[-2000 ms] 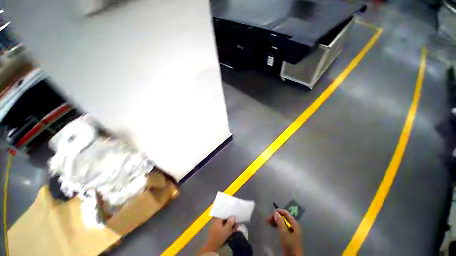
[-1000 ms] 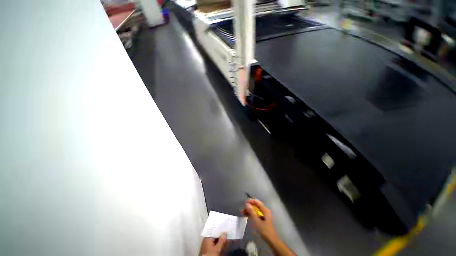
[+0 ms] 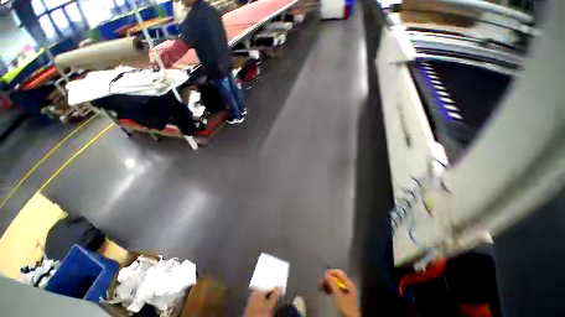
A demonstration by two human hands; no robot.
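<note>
My left hand (image 3: 262, 303) is at the bottom centre and holds a white paper slip (image 3: 270, 273) by its lower edge. The slip is flat and faces up; no writing on it can be made out. My right hand (image 3: 340, 293) is a short way to the right of the slip, apart from it. It holds a short yellow and black pen (image 3: 340, 283) between the fingers. Both hands are small and cut off by the bottom edge.
A long machine (image 3: 409, 148) with a pale side runs along the right, with a blurred pale bar before it. A person (image 3: 214, 46) stands by a loaded cloth rack (image 3: 127, 83) at the upper left. A blue crate (image 3: 83, 272) and a box of white scraps (image 3: 158, 283) stand lower left.
The view has swung from the white pillar-like surface to an aisle with a person and a rack. My hands still hold slip and pen, and the pen hand is now farther from the slip.
</note>
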